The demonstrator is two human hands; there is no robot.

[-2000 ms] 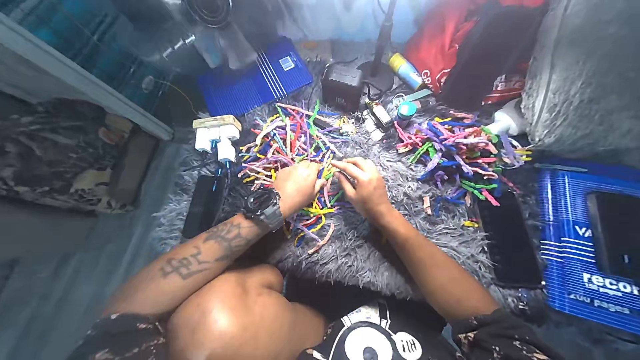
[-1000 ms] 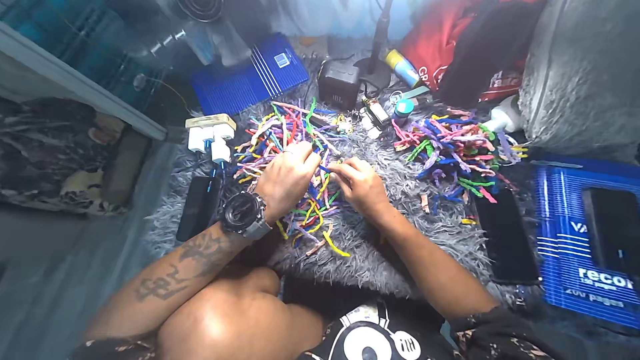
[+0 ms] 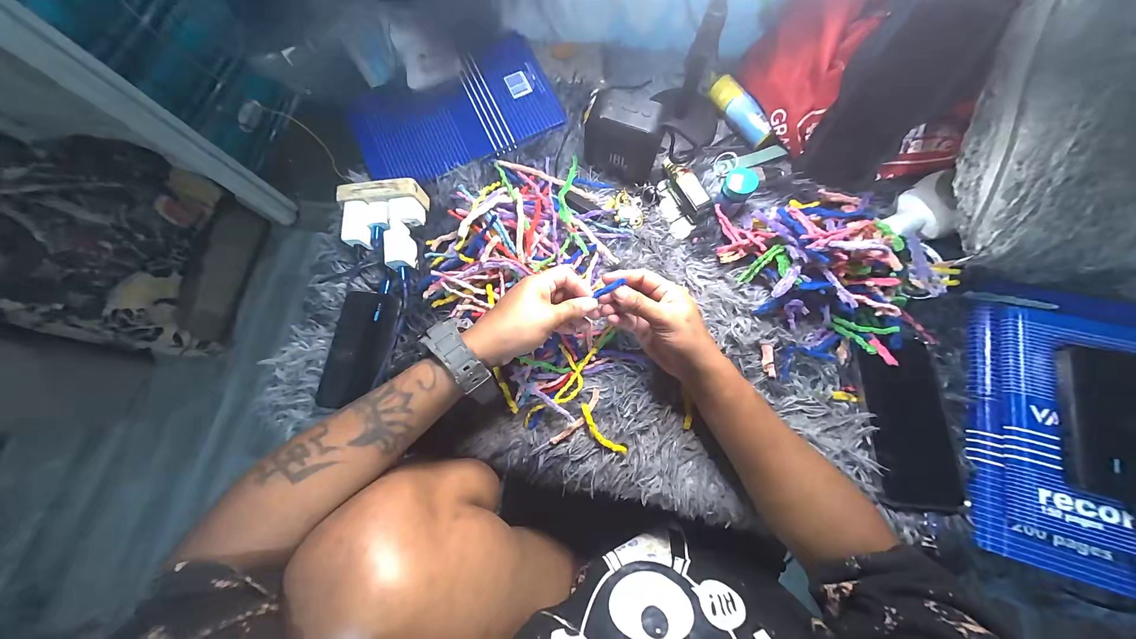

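Between the fingertips of both my hands is a short blue fuzzy strand, perhaps yarn or pipe cleaner. My left hand, with a grey watch on its wrist, pinches near its left end. My right hand grips it from the right, fingers curled. Beneath and behind the hands spreads a loose pile of multicoloured strands on a grey shaggy rug. A yellow strand lies at the pile's near edge. To the right sits a second, denser heap of shorter, bent or knotted pieces.
At the left are a power strip with white plugs and a black phone-like device. Behind stand a blue notebook, a JBL speaker and a yellow-capped tube. A black phone and blue record books lie right.
The left hand has drawn back from over the pile toward the right hand. The blue strand now shows between the fingertips of both hands.
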